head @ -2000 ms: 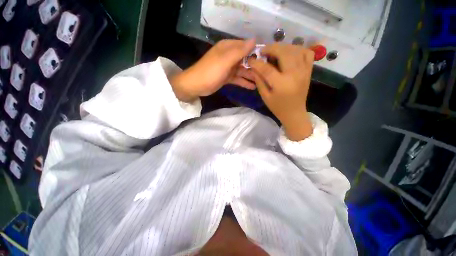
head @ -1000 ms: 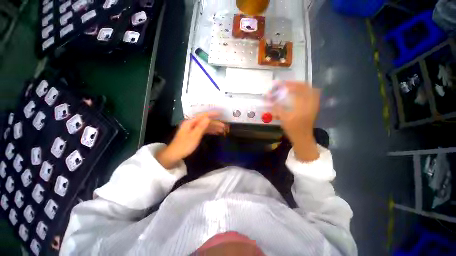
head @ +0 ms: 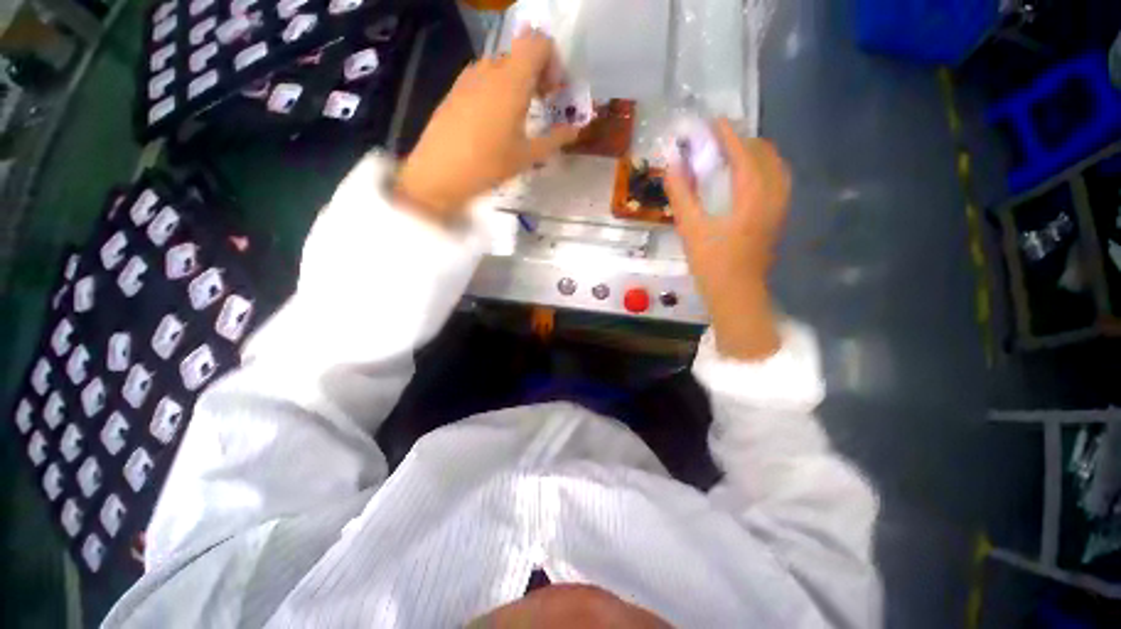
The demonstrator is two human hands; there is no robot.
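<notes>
My left hand (head: 482, 129) is over the left part of the white press base, its fingers on a white housing (head: 566, 111) beside the orange-brown nest fixture (head: 605, 129). The nest shows no housing on its visible part. My right hand (head: 735, 203) holds another white housing (head: 703, 157), blurred, just right of the second orange-brown fixture (head: 641, 191) with black parts on top. Whether the left housing is clear of the nest is hard to tell.
The press base front panel has silver buttons and a red button (head: 636, 300). Black trays of white housings (head: 119, 350) stand at left, with more stacked behind (head: 228, 55). At right are a blue stool (head: 1067, 117), a blue bin (head: 922, 43) and metal racks (head: 1045, 277).
My left hand has moved from the panel's front edge up to the nest fixture and a housing. My right hand has moved up a little, still with its housing, toward the second fixture.
</notes>
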